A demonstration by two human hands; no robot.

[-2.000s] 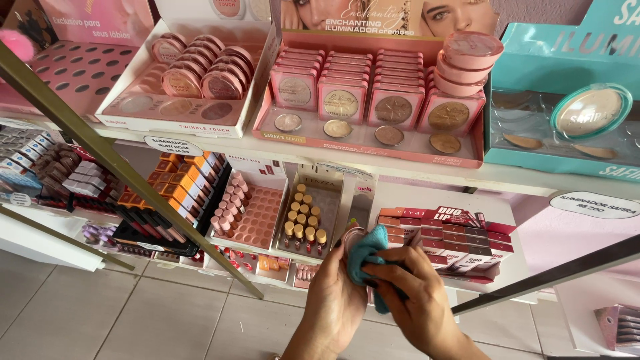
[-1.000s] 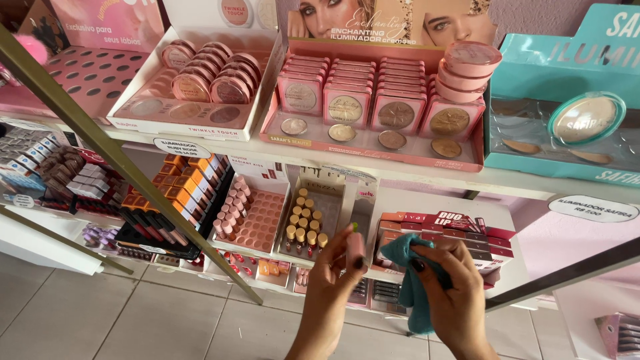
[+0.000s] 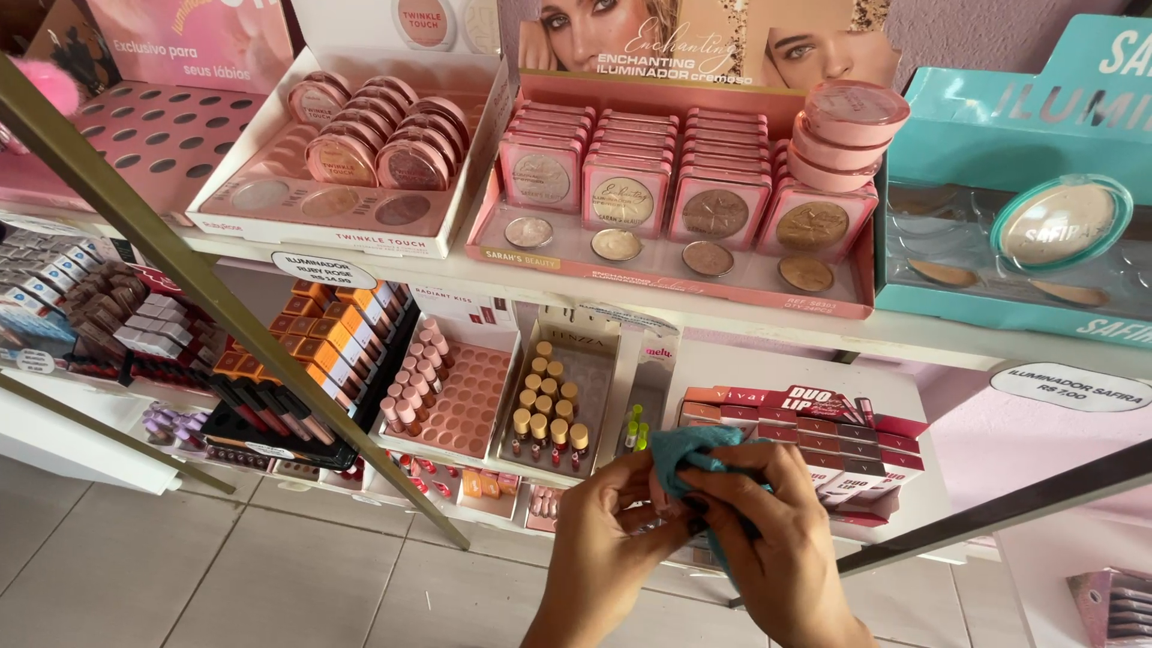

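Note:
My left hand (image 3: 605, 531) grips a small pink cosmetic item (image 3: 664, 495), mostly hidden by cloth and fingers. Over its upper end lies a teal cloth (image 3: 688, 450), pinched in my right hand (image 3: 765, 517). Both hands are close together in front of the lower shelf. Just behind them stand a box of lip products (image 3: 810, 450) and a narrow display with green-capped tubes (image 3: 635, 427). To their left is a tray of gold-capped tubes (image 3: 547, 396).
The upper shelf (image 3: 630, 310) holds pink boxes of compacts (image 3: 702, 216) and a teal display (image 3: 1035, 225). Below, a pink-capped tube tray (image 3: 459, 396) and orange boxes (image 3: 333, 333) stand farther left. A diagonal metal bar (image 3: 225, 288) crosses the left; a dark bar (image 3: 990, 508) crosses the right.
One second ago my hands were apart, the pink item in the left and the cloth in the right. Now they are together, with the cloth over the item.

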